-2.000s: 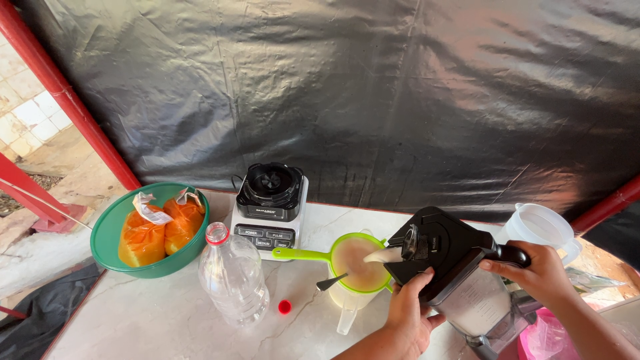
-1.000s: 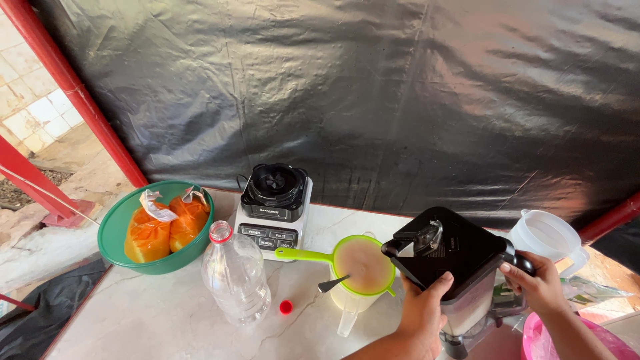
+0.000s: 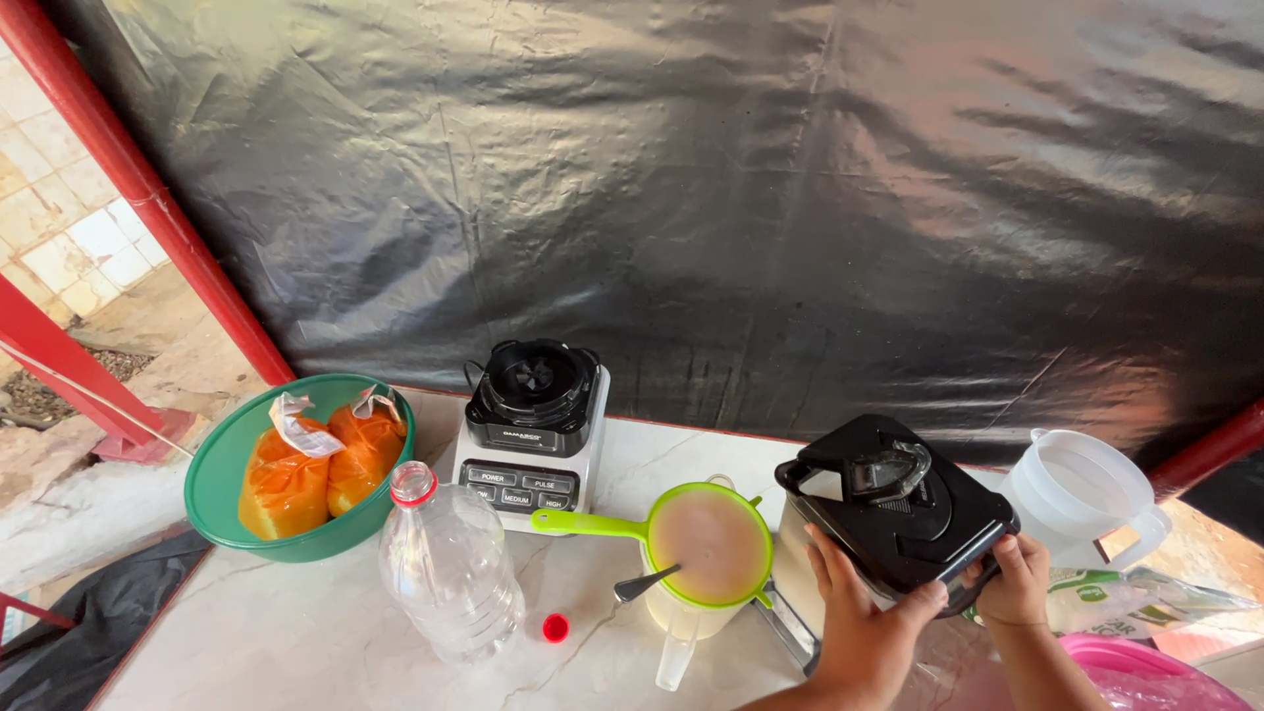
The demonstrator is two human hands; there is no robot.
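Note:
My left hand (image 3: 864, 617) steadies the front side of a blender jar (image 3: 802, 573) with a black lid (image 3: 899, 494). My right hand (image 3: 1017, 583) grips the jar's black handle. To the left, a green-rimmed strainer (image 3: 711, 543) full of pale, cloudy liquid rests on a pitcher (image 3: 676, 647), with a spoon (image 3: 647, 583) leaning in it. The blender base (image 3: 533, 425) stands farther back. An uncapped clear plastic bottle (image 3: 449, 568) stands in front of the base, and a red bottle cap (image 3: 555, 627) lies beside it.
A green basin (image 3: 202, 494) at the left holds tied bags of orange contents (image 3: 286, 479). At the right are a translucent plastic pitcher (image 3: 1076, 494), a printed plastic bag (image 3: 1106, 597) and a pink container (image 3: 1136, 657). Black plastic sheeting (image 3: 632, 197) hangs behind the table.
Two seconds ago the jar was tipped over the strainer, pouring pale liquid. The pouring has stopped, and both hands have brought the jar back from the strainer and more upright.

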